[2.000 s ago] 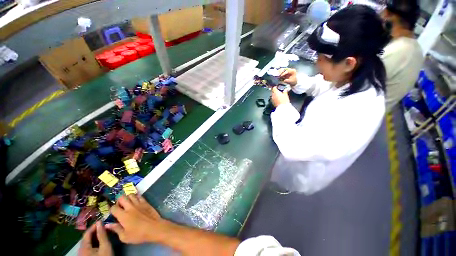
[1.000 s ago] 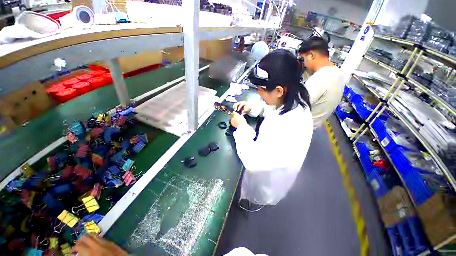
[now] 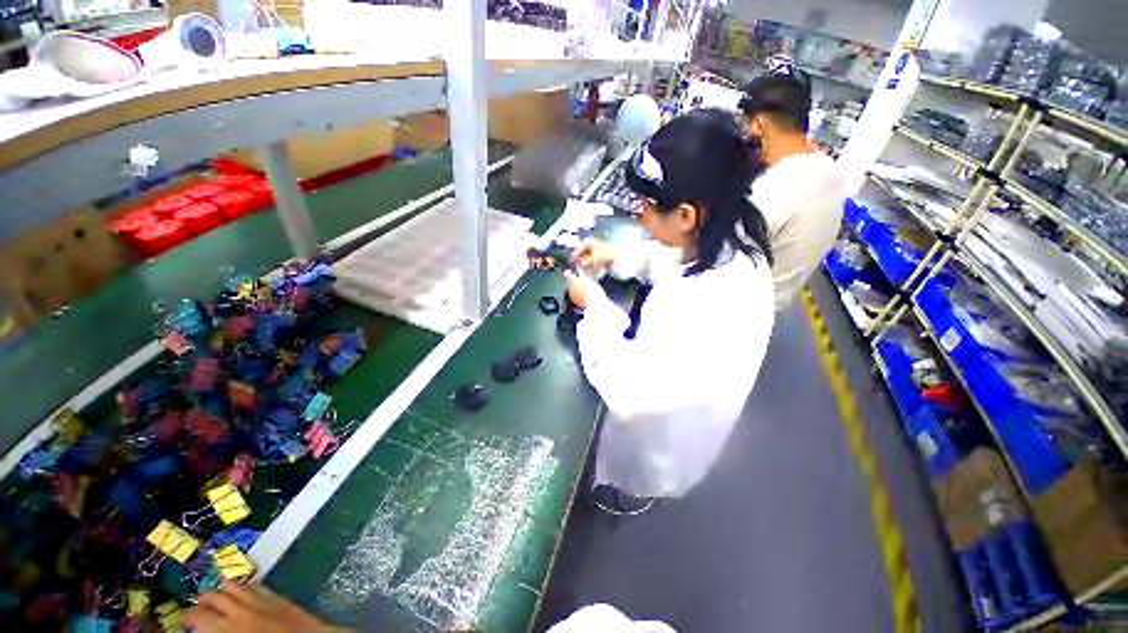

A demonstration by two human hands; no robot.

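Observation:
My right hand [image 3: 254, 608] is cut off by the bottom edge at the lower left, its back showing beside the heap; its fingertips and anything in them are hidden. My left hand is out of the picture. Loose binder clips [image 3: 204, 427] in blue, red-pink, yellow and teal lie in a large heap on the green conveyor at the left. Yellow clips [image 3: 228, 503] lie near my right hand. Several small black housings [image 3: 471, 397] lie on the green bench beyond the scratched patch.
A pale metal rail [image 3: 359, 448] separates conveyor and bench. A metal post [image 3: 469, 173] rises beside pale plastic trays [image 3: 414, 262]. A coworker in a white smock [image 3: 674, 359] handles small parts at the bench; another person [image 3: 798, 204] stands behind. Red bins [image 3: 198, 210] stand at the far side.
Since two seconds ago the view has swung right and up. My left hand has left the picture and my right hand has dropped to its bottom edge. The coworker's hands remain together over the bench.

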